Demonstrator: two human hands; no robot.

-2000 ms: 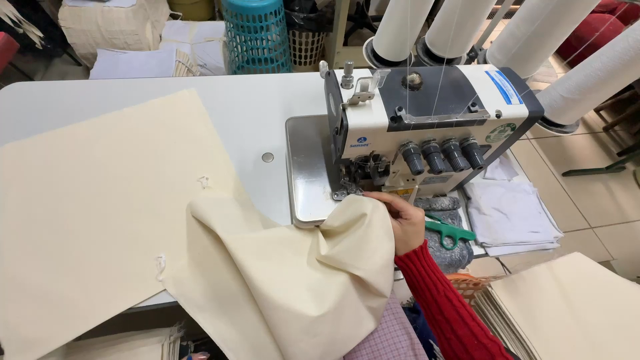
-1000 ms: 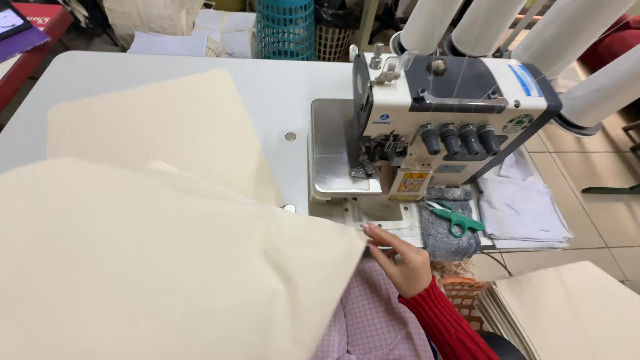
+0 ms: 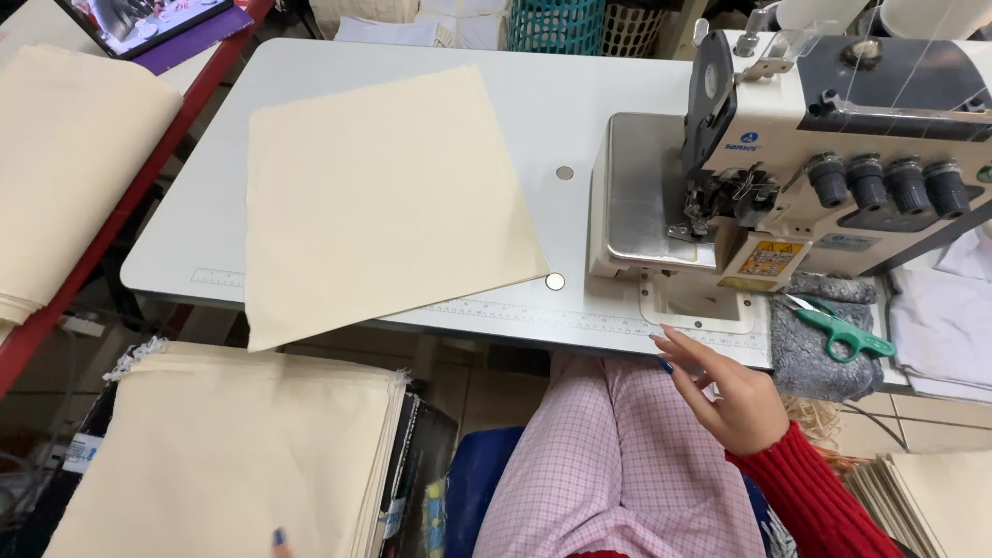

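My right hand (image 3: 721, 391), in a red knit sleeve, is empty with fingers apart at the table's front edge, below the overlock sewing machine (image 3: 775, 155). Of my left hand (image 3: 281, 545) only a fingertip shows, at the bottom edge over a stack of cream fabric pieces (image 3: 232, 442); its grip is hidden. A cream fabric panel (image 3: 387, 201) lies flat on the white sewing table (image 3: 194, 209), left of the machine, its lower left corner hanging past the front edge. Green-handled thread snips (image 3: 841, 329) rest on a grey fuzzy cloth (image 3: 821, 368) right of my hand.
Folded cream fabric (image 3: 77, 170) lies on a red-edged table at the left, near a screen (image 3: 147, 19). White cloths (image 3: 942, 325) are beside the machine. Another fabric stack (image 3: 930, 496) is at the lower right. Baskets (image 3: 556, 27) stand behind the table. Thread cones (image 3: 930, 17) stand behind the machine.
The fabric at the presser foot two seconds ago has left the machine. My right hand no longer touches cloth. The view has swung left and down, showing the stack at lower left.
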